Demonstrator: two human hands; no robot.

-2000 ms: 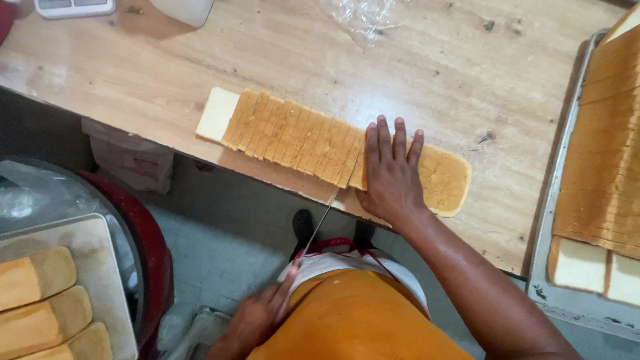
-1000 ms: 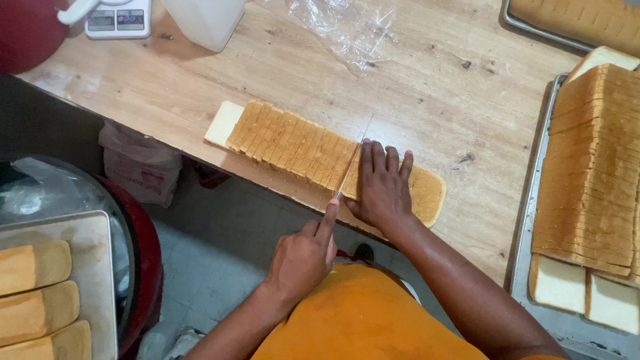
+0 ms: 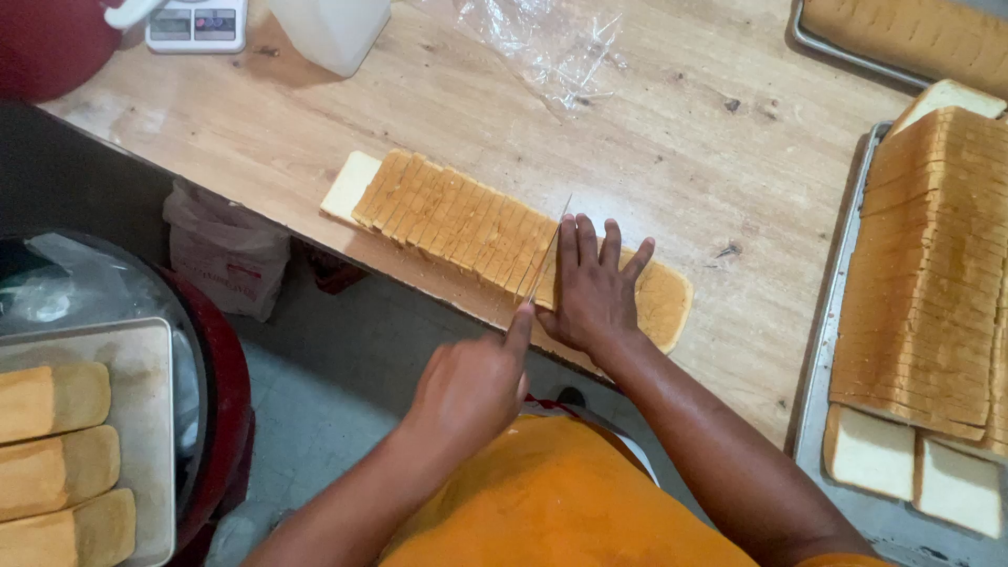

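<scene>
A long loaf of bread [image 3: 465,220] lies on the wooden table near its front edge, cut into many thin slices on its left part. One slice leans flat at the left end, its white crumb showing. My left hand [image 3: 472,386] grips a knife, the handle hidden in the fist and the index finger stretched along it. The thin knife blade [image 3: 550,248] stands in the loaf, just left of my right hand. My right hand [image 3: 594,291] rests flat on the uncut right part of the loaf with its fingers spread.
A metal tray [image 3: 827,331] of sliced loaves is at the right, with another tray [image 3: 858,59] behind it. Clear plastic film [image 3: 551,47], a white container [image 3: 335,27] and a kitchen scale [image 3: 197,27] lie farther back. At lower left, a tray [image 3: 146,394] of loaves sits over a red bin [image 3: 228,378].
Two seconds ago my left hand was lower, near my body, with the blade reaching to the loaf's front edge; now it is up at the loaf, the blade across it. My right hand remains on the loaf.
</scene>
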